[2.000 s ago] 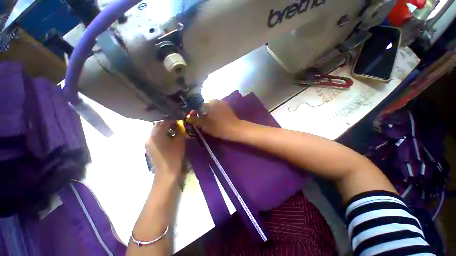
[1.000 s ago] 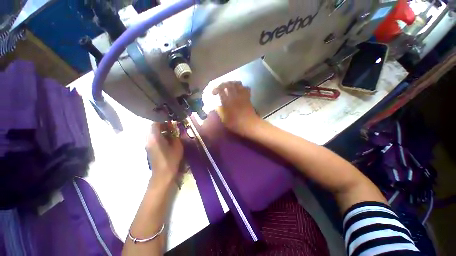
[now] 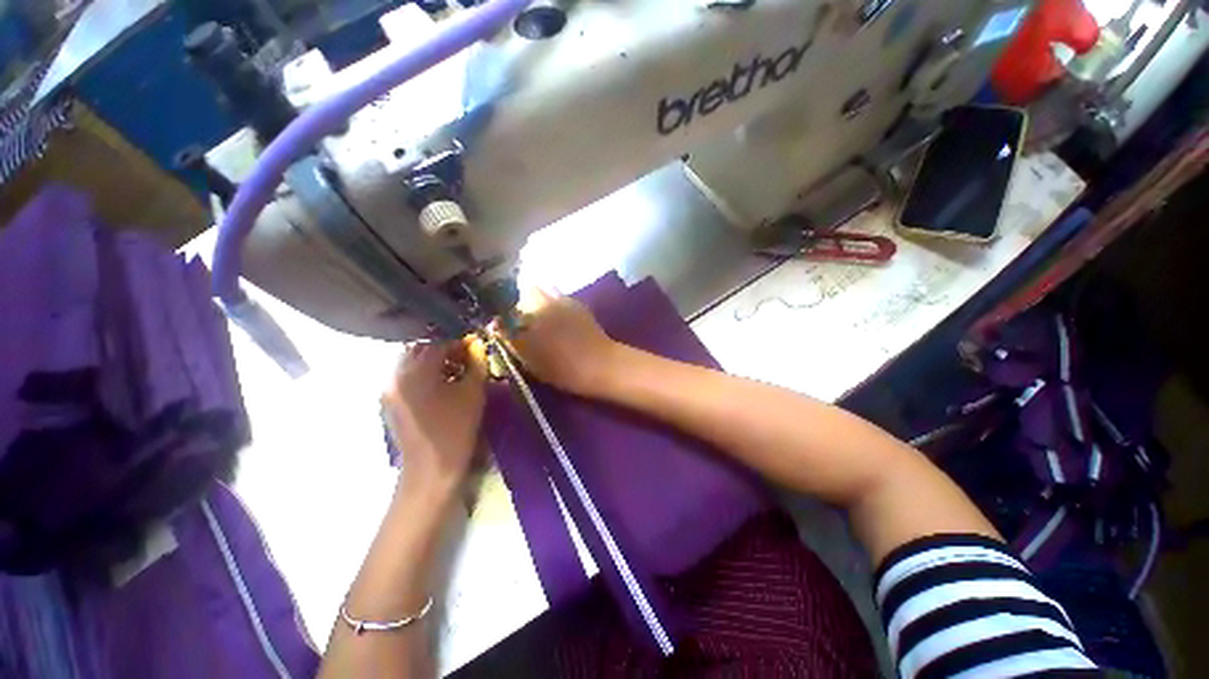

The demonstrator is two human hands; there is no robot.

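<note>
A purple cloth panel (image 3: 650, 464) lies on the machine table and runs down over the wearer's lap. A narrow purple strip with a white line (image 3: 573, 484) lies on it and leads up to the needle area of the cream-white sewing machine (image 3: 597, 133). My left hand (image 3: 435, 398) is at the left of the presser foot, fingers bent by the small metal and yellow parts (image 3: 493, 356). My right hand (image 3: 557, 342) is right of the needle, on the panel's upper edge. My fingertips and the needle point are too small and bright to tell apart.
A thick stack of purple panels (image 3: 113, 371) stands at left, with a white-lined piece (image 3: 239, 570) below. A phone (image 3: 965, 173) and a red-handled tool (image 3: 849, 246) lie right of the machine. Tangled purple pieces (image 3: 1071, 431) are at far right. A purple flexible neck (image 3: 312, 120) arches before the machine head.
My right hand was raised with fingers curled a second ago; it has come down and left, close beside the needle. My left hand has stayed near the presser foot.
</note>
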